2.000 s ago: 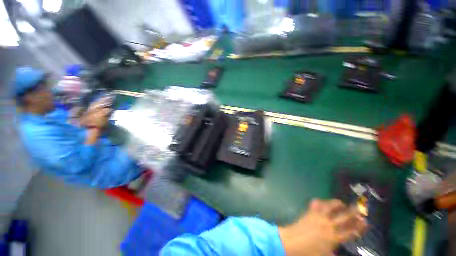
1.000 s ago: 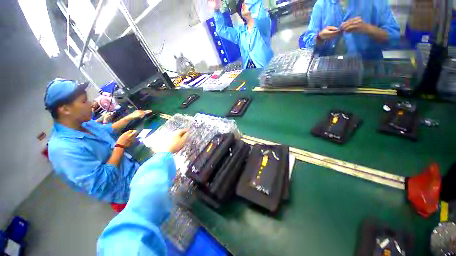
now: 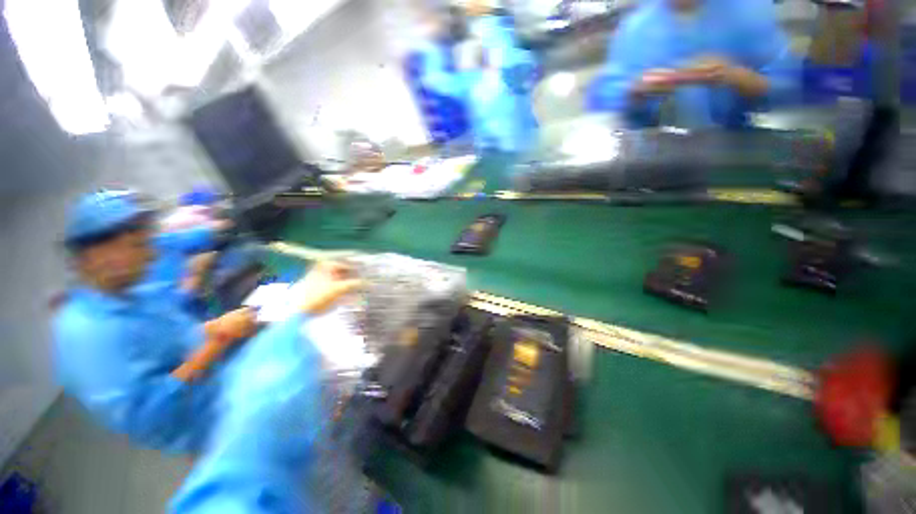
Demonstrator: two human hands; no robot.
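Note:
The picture is blurred. My left hand [image 3: 329, 286] is at the far left part of the clear plastic trays [image 3: 412, 281], with my blue sleeve reaching up from the bottom edge. Its fingers are too blurred to show whether they grip a tray. Right of the trays, black phone assemblies on dark holders lean in a stack [image 3: 410, 371]. Another assembly with orange-yellow marks [image 3: 522, 387] lies beside them on a dark holder. A further dark unit [image 3: 768, 494] is cut off by the bottom edge. My right hand is out of the picture.
Separate units lie on the green conveyor [image 3: 583, 241] beyond the pale rail [image 3: 693, 353]. A red bag [image 3: 854, 395] is at the right. A worker in blue [image 3: 126, 331] stands close at the left. More workers and clear tray stacks [image 3: 663, 166] are across the line.
My left hand left the unit at lower right for the clear trays, then shifted slightly left there. My right hand, earlier at the right edge, is gone. The left worker's reaching arm has drawn back.

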